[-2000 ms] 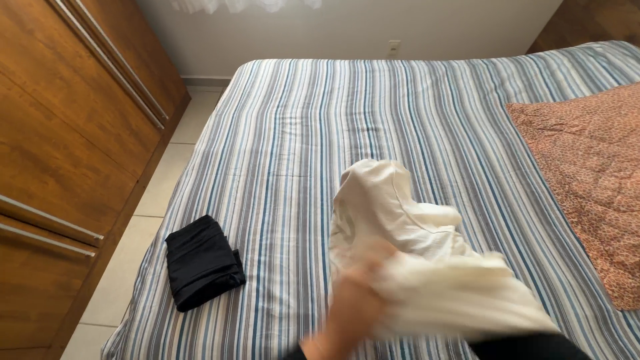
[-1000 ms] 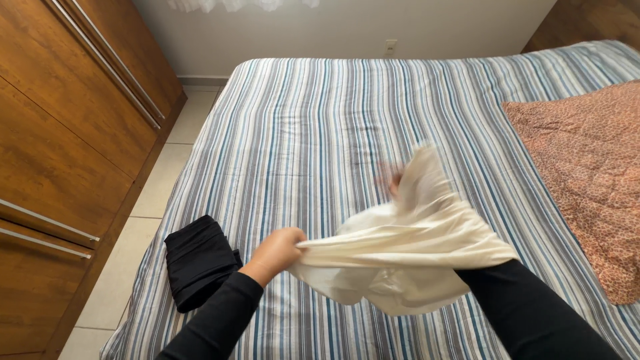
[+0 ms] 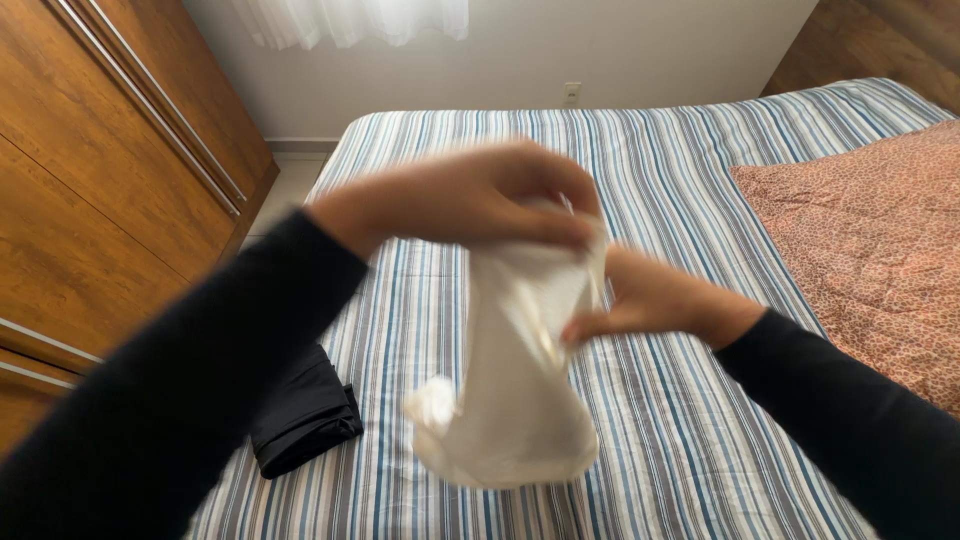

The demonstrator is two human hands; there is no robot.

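Observation:
A cream-white cloth garment (image 3: pixel 517 405) hangs above the bed in the middle of the view, blurred by motion. My left hand (image 3: pixel 495 195) grips its upper edge from above, with thumb and fingers pinched together. Lower and to the right, my right hand (image 3: pixel 637 296) holds the garment's right edge, its thumb on the near side and its other fingers largely hidden behind the cloth. On the left part of the bed lies a folded black garment (image 3: pixel 311 416), partly covered by my left sleeve.
A striped sheet (image 3: pixel 675 420) covers the bed. An orange-brown patterned cloth (image 3: pixel 870 247) lies at the right. Wooden wardrobe doors (image 3: pixel 90 180) with long metal handles stand at the left, beside a strip of tiled floor. A wall with an outlet (image 3: pixel 572 93) is beyond.
The white garment, stretched sideways across my right forearm a second ago, now hangs down between both hands. My left hand has moved up and to the right; my right forearm is out of the cloth.

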